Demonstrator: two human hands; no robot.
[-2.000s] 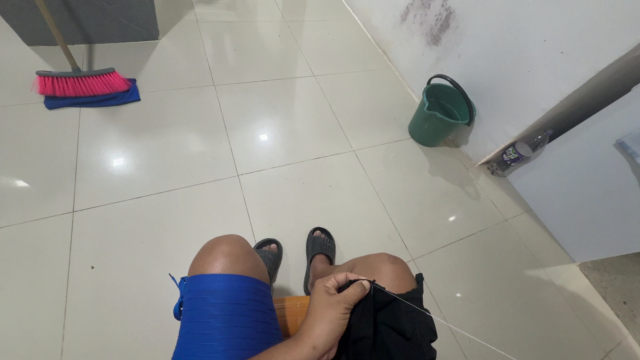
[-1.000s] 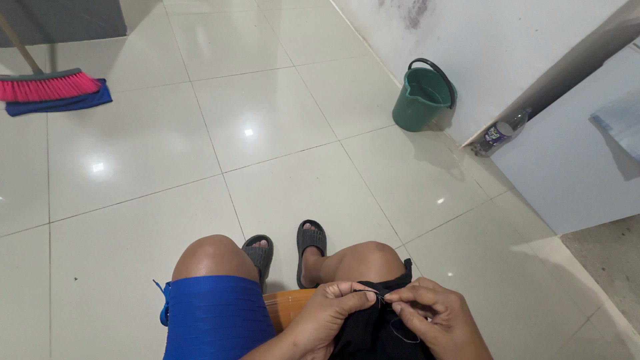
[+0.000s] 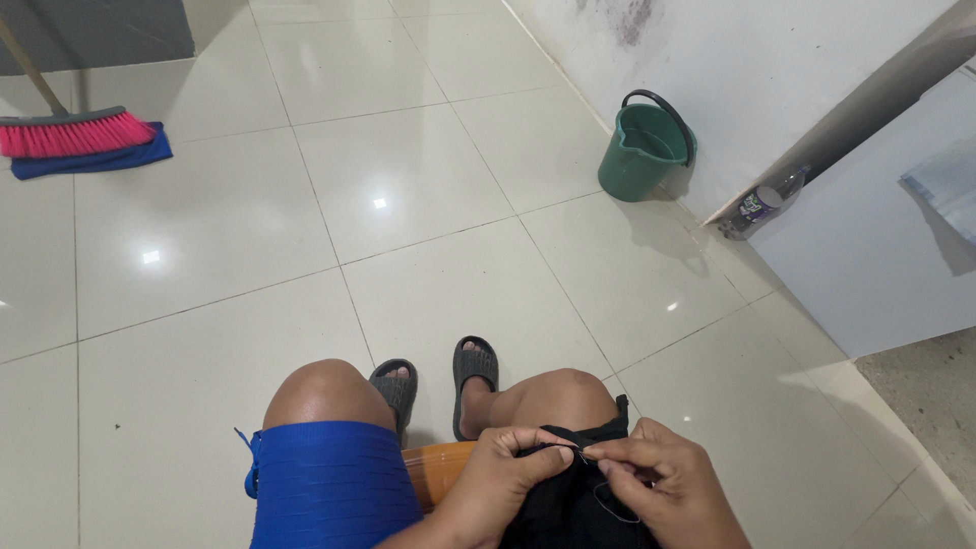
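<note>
Black fabric (image 3: 568,507) lies over my right thigh. My left hand (image 3: 507,476) pinches a fold of it between thumb and forefinger. Close beside it, the thumb and forefinger of my right hand (image 3: 667,476) are closed at the same fold, where a short light thread end shows; a needle cannot be made out. A loop of pale thread (image 3: 616,512) hangs against the fabric under my right hand. Blue ribbed cloth (image 3: 332,484) with a tied blue cord covers my left thigh.
An orange seat (image 3: 438,469) shows between my legs. A green bucket (image 3: 637,160) stands by the white wall, near a plastic bottle (image 3: 755,206) and a white panel (image 3: 854,229). At left, a pink-bristled broom (image 3: 76,136) rests on a blue cloth (image 3: 114,162) on the tiled floor.
Two seconds ago my right hand was out of view and a thread stretched off to the lower right. My right hand has since come to the fabric beside my left, and the thread now hangs slack.
</note>
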